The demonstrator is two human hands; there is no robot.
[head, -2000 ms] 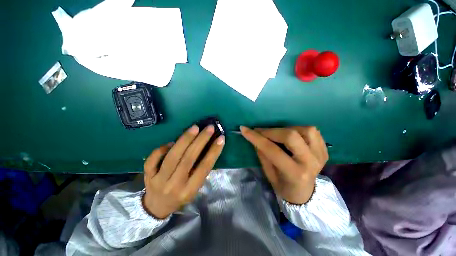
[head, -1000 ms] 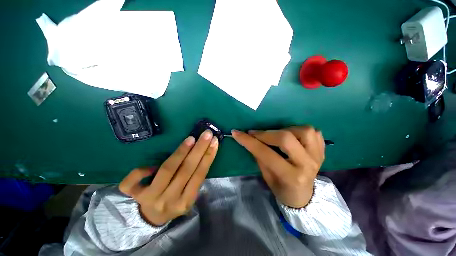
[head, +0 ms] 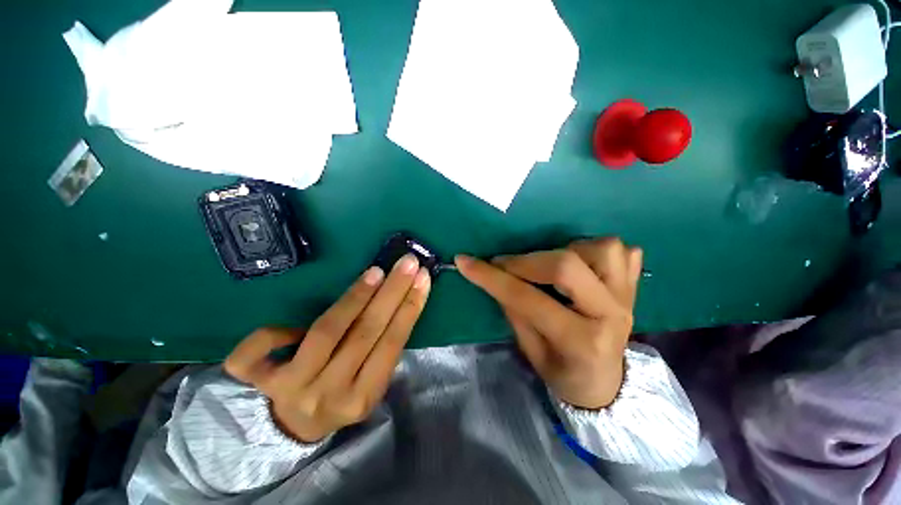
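A small black rounded watch body (head: pixel 403 247) lies on the green mat near its front edge. My left hand (head: pixel 331 360) presses it down with several fingertips, its thumb spread away to the left. My right hand (head: pixel 573 316) holds a thin fine tool (head: pixel 448 266) like a pen. The tool's bright tip meets the right edge of the watch body; most of its shaft is hidden by my fingers. A black square housing (head: pixel 251 230) with a recessed centre lies flat to the left, untouched.
White wipes (head: pixel 232 94) and more white sheets (head: pixel 484 94) lie at the back. A red suction cup (head: pixel 640 134) stands right of them. A white charger (head: pixel 840 59), a glossy black object (head: pixel 840 153) and clear film (head: pixel 759 197) are at right. A small label (head: pixel 75 174) lies at far left.
My left thumb has moved out to the left, away from the watch body. The tool tip has come from a small gap to the body's edge. The whole view has shifted slightly.
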